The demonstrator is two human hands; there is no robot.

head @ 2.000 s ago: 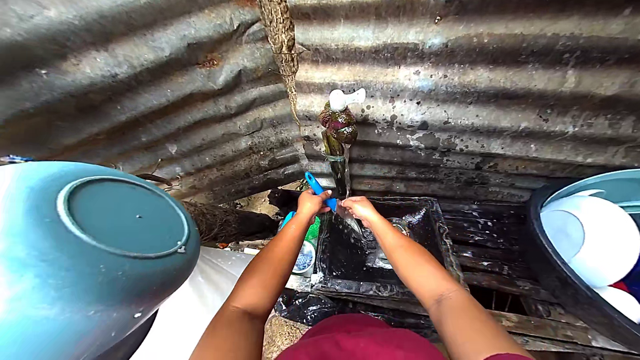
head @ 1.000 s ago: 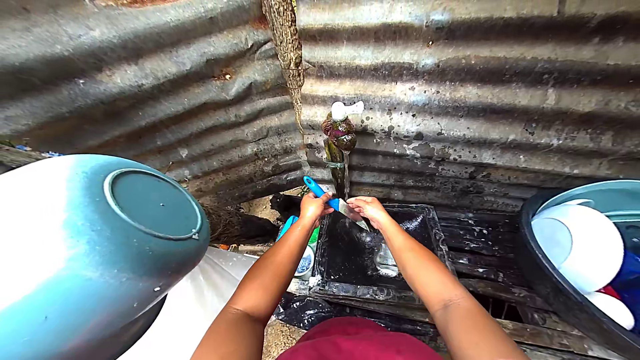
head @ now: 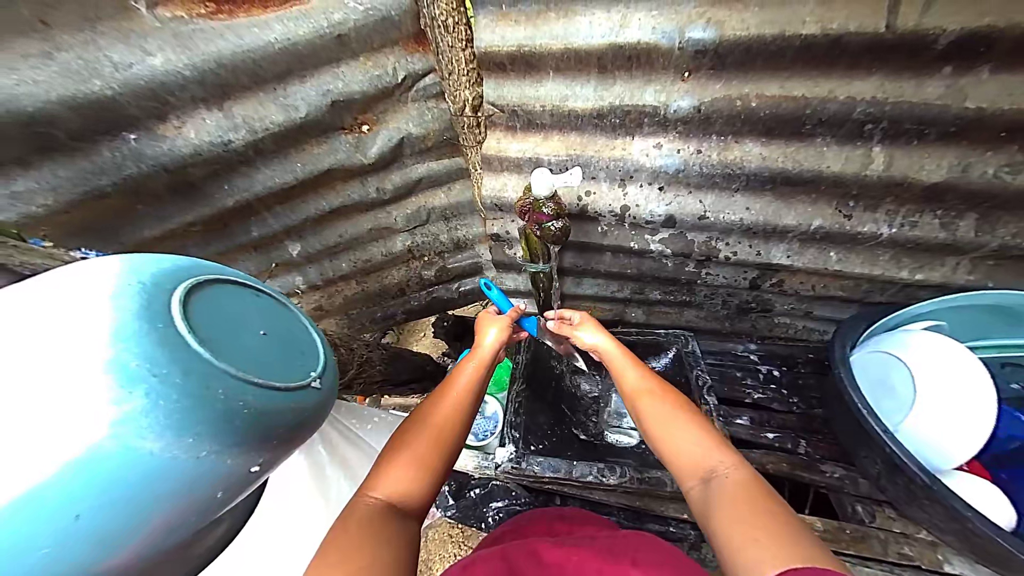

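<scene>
A knife with a blue plastic handle (head: pixel 498 296) is in my left hand (head: pixel 496 330), its blade (head: pixel 562 346) pointing down to the right. Beside the base of the blade is my right hand (head: pixel 578 330), fingers bent; whether they pinch the blade is unclear. Water runs from a tap with a white handle (head: pixel 554 181) and a wet, wrapped pipe, down onto the fingers of my right hand. Below both hands is a black rectangular basin (head: pixel 552 416), wet inside, with a clear container (head: pixel 621 420) in it.
A large upturned blue-green tub (head: pixel 248 332) stands at the left. At the right, a black tub (head: pixel 860 400) holds white bowls (head: pixel 952 396) and other dishes. Corrugated metal sheets (head: pixel 760 160) rise behind the tap. A small round container (head: pixel 485 420) sits left of the basin, near dark wooden slats (head: pixel 768 412).
Both hands stay beneath the tap with the knife. The blade, partly hidden by the right hand two seconds ago, shows more plainly now.
</scene>
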